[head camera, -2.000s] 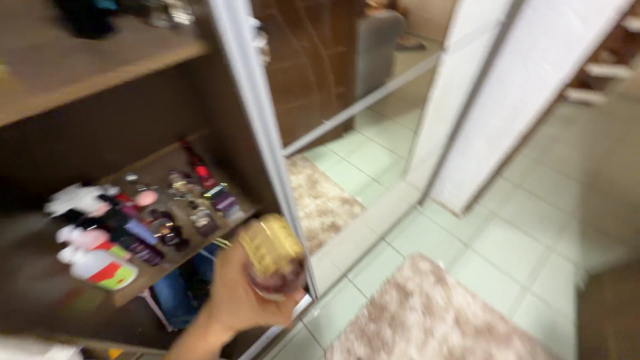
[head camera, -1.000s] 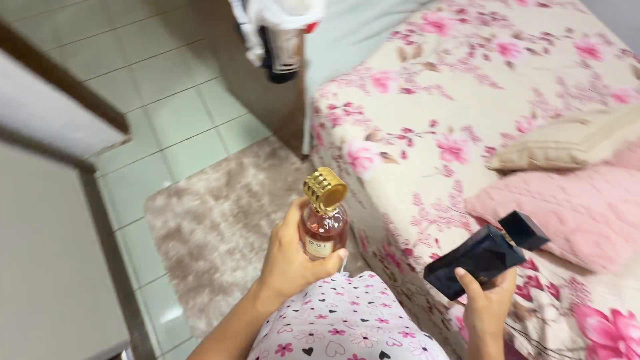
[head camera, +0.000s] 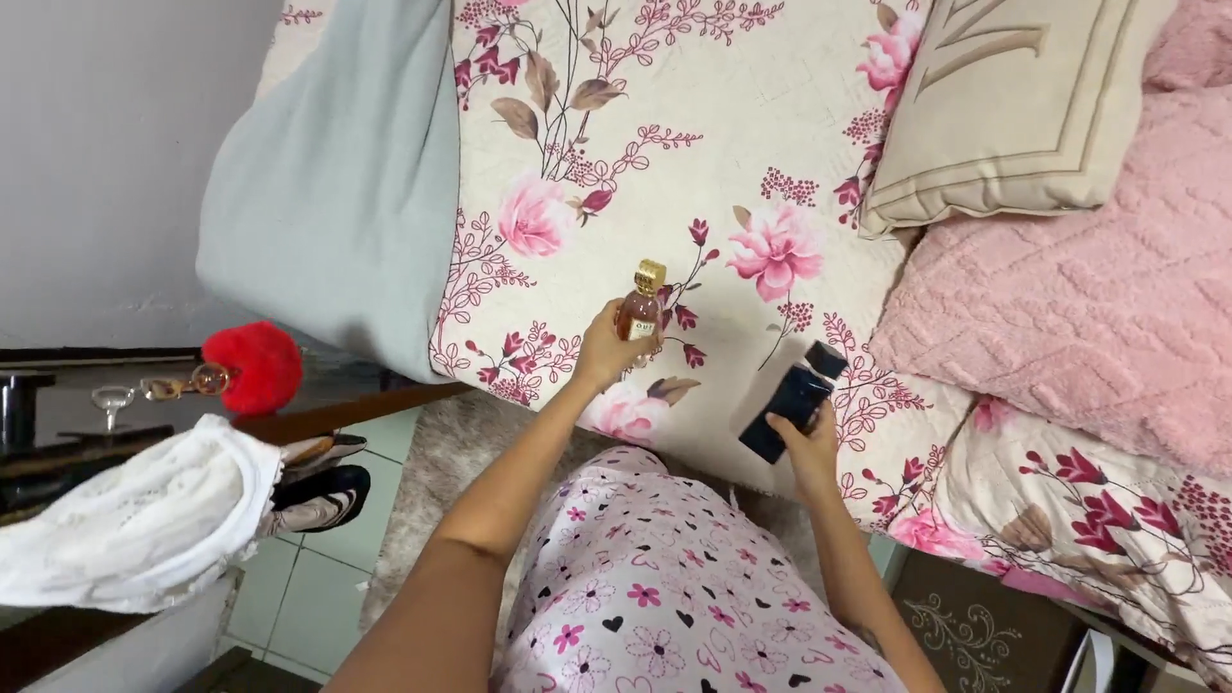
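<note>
My left hand (head camera: 608, 351) is closed around a clear glass perfume bottle (head camera: 642, 313) with amber-pink liquid, a gold cap and a label with writing. The bottle is upright over the near part of the bed's floral sheet (head camera: 712, 87). To its right, my right hand (head camera: 811, 445) grips a dark, glossy rectangular bottle (head camera: 787, 412) with a square black cap, tilted toward the upper right. The two bottles are apart. Whether either one touches the sheet, I cannot tell.
A beige cushion (head camera: 1020, 115) and a pink textured pillow (head camera: 1078, 298) lie on the right. Left are a grey-blue blanket (head camera: 327, 192), a dark surface holding a red fluffy item (head camera: 252, 368), and a hanging white lacy cloth (head camera: 144, 520). A shaggy rug (head camera: 423, 481) lies below.
The view has swung from the open cabinet shelves to the bed. Both hands, still holding their bottles, have moved out over the floral sheet; a second ago the left one was above the rug beside the bed.
</note>
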